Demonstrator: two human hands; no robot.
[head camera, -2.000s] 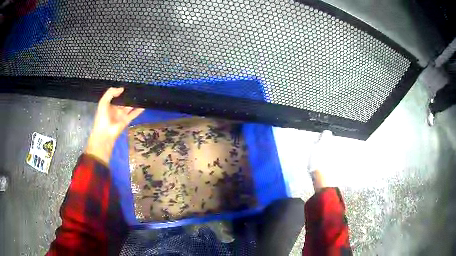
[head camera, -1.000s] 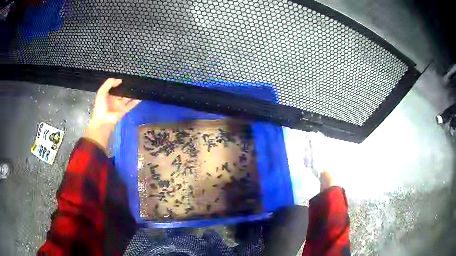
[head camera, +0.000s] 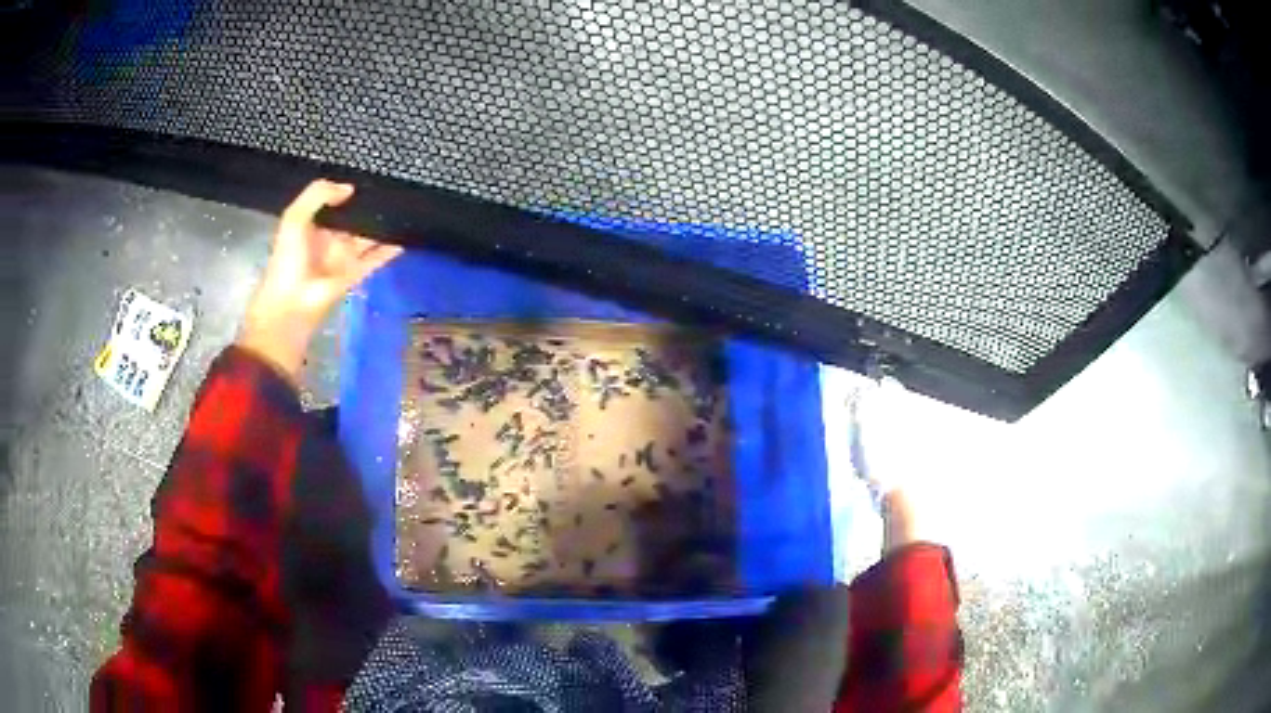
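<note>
A black perforated door panel (head camera: 669, 126) spans the upper view, its lower right corner tilted down. My bare left hand (head camera: 314, 272) grips the panel's dark frame edge (head camera: 516, 251) at the left, thumb on the front of the edge. My right hand (head camera: 871, 432) is below the edge near the right corner. It is washed out by bright light; a thin dark line shows along it, possibly a tool, and its fingers cannot be made out. A small fitting (head camera: 875, 348) sits on the edge above it.
A blue bin (head camera: 783, 474) stands below the panel, with many small dark parts (head camera: 530, 404) on its cardboard liner (head camera: 586, 446). A printed card (head camera: 144, 348) lies on the grey floor at the left. Another blue item (head camera: 133, 35) shows behind the mesh.
The panel's left part and my left hand sit higher in the view, and the panel slopes more. The bin appears shifted slightly right. My left hand keeps its grip; my right hand stays near the fitting.
</note>
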